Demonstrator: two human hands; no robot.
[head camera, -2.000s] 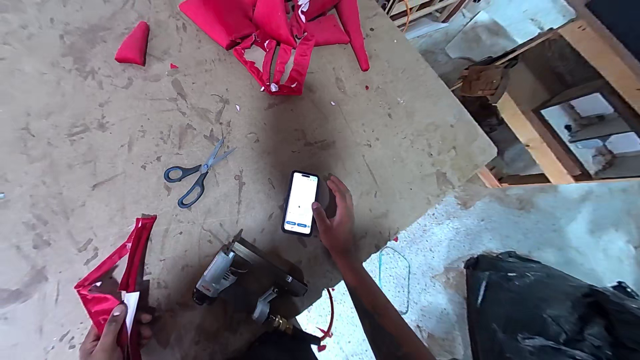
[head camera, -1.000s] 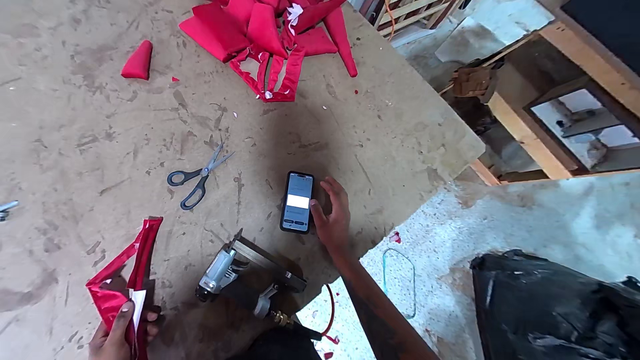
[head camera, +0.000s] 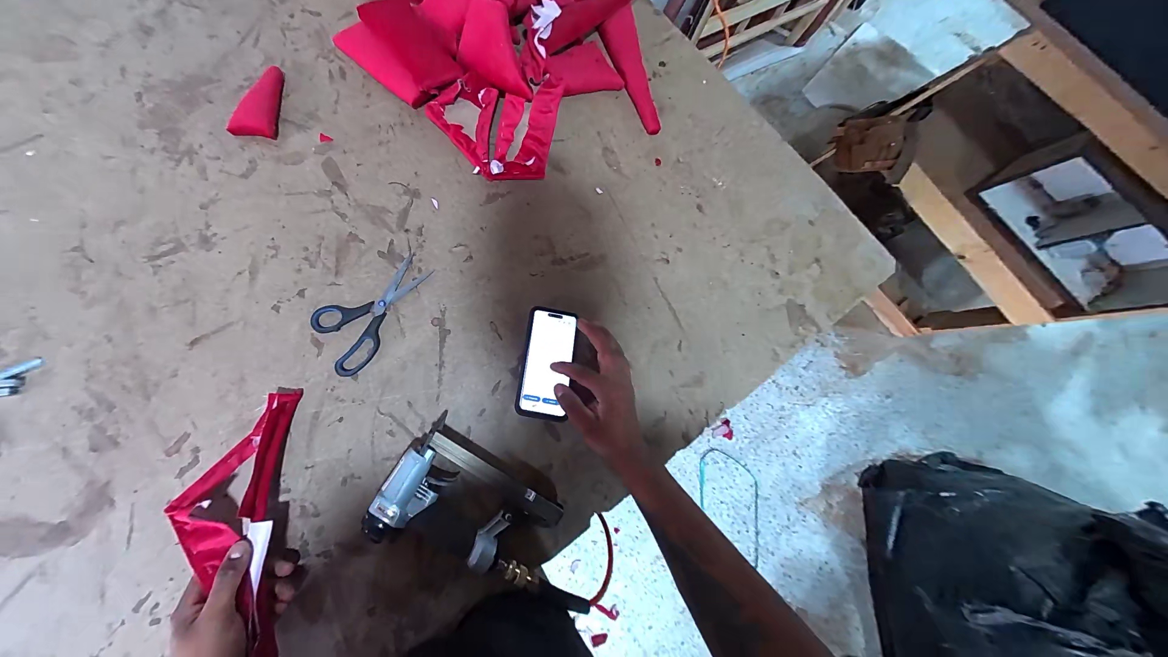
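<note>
My left hand (head camera: 228, 598) grips a folded strip of red satin-like fabric (head camera: 196, 529) with a white piece in its fold, at the lower left. My right hand (head camera: 598, 392) is over a smartphone (head camera: 546, 363) lying on the worktable (head camera: 730, 274), its fingers bent above the lit screen; whether a fingertip touches it I cannot tell. Left of the phone lie scissors with dark handles (head camera: 372, 321), blades apart. Between my hands rests a pneumatic stapler (head camera: 411, 484) with a brass hose fitting.
Red stuffed fabric pieces (head camera: 493, 46) are heaped at the top, with a single one (head camera: 259, 105) to their left. A metal item (head camera: 18, 372) lies at the left edge. Past the table's edge are a black plastic bag (head camera: 985, 557), a red hose (head camera: 609, 557) and a wooden frame (head camera: 976, 242).
The fingers of my right hand have moved from the phone's right edge to over its screen. The screen has turned from dark to white since one second ago.
</note>
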